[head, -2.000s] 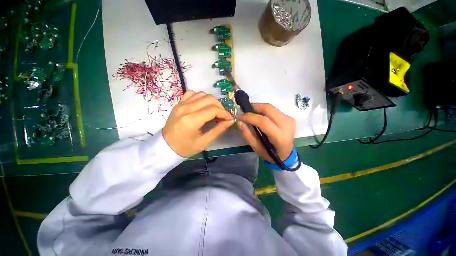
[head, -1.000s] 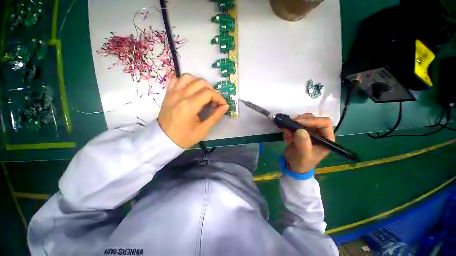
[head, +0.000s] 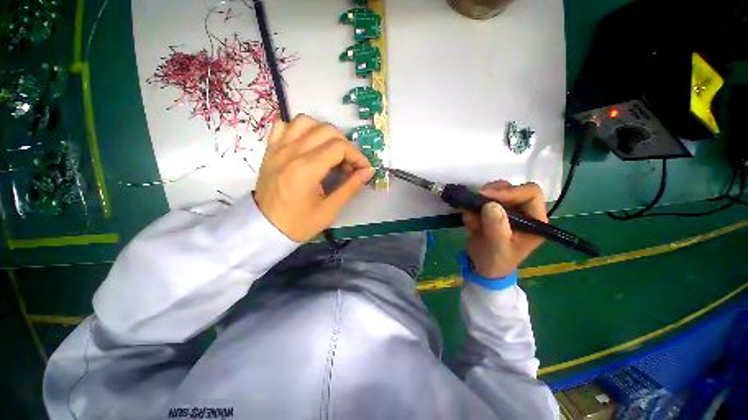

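Green circuit boards (head: 365, 100) stand in a row along a narrow tan strip (head: 380, 82) on the white sheet. My right hand (head: 502, 223) holds the black soldering iron (head: 463, 197) like a pen. The iron's tip is at the nearest board (head: 377, 162), at the strip's near end. My left hand (head: 313, 176) is at the left of that board, thumb and index finger pinched at its edge. The fingertips partly cover the board; a wire between them is too small to make out. Red lead wires (head: 215, 82) lie in a loose pile left of the strip.
A black cable or bar (head: 273, 66) crosses the white sheet (head: 459, 98). A small clump of boards (head: 519, 138) lies to the right. The soldering station (head: 631, 135) shows a red light. A brownish can (head: 479, 6) is cut off at the top. Board batches (head: 51, 184) lie left.
Since two seconds ago, my right hand has moved right, away from my left fingers, and turned the iron to point left. In the last second the tip has come onto the nearest board.
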